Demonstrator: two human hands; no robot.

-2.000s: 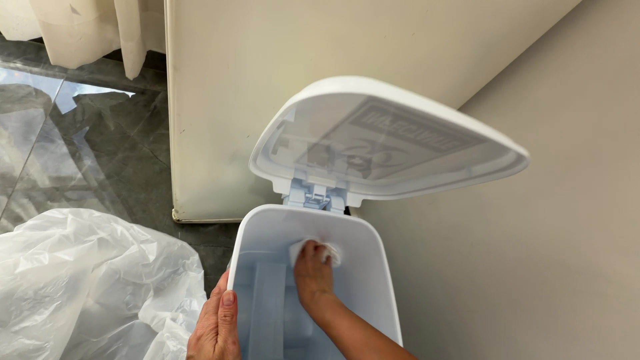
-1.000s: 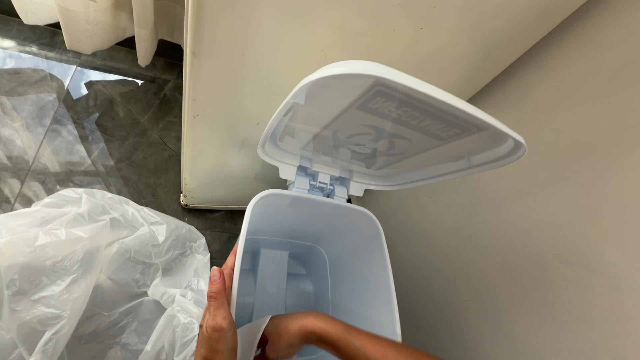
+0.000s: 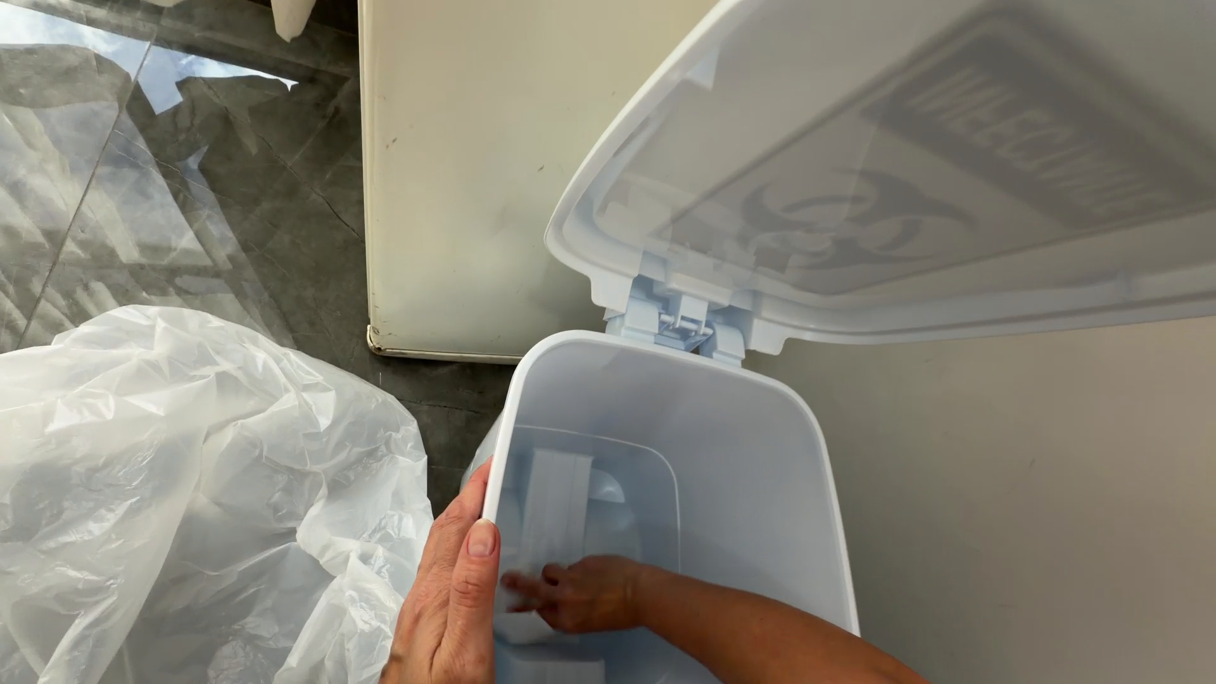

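Observation:
A white plastic pedal-type waste bin stands with its hinged lid up; the lid bears a biohazard symbol and writing seen from behind. My left hand grips the bin's left rim, thumb on the inner side and fingers outside. Inside the bin is my right hand, near the raised channel of the inner wall. Its fingers are blurred, and a whitish piece lies just beneath them; whether the hand holds it I cannot tell.
A crumpled translucent plastic bag lies left of the bin on the dark tiled floor. Behind the bin stands a cream-coloured panel. A beige wall runs along the right side. Part of a curtain hangs at the top.
My right hand has moved from the bin's back wall, where it held something white, to the left side and lower inside. My left hand stays on the left rim. The view has moved closer.

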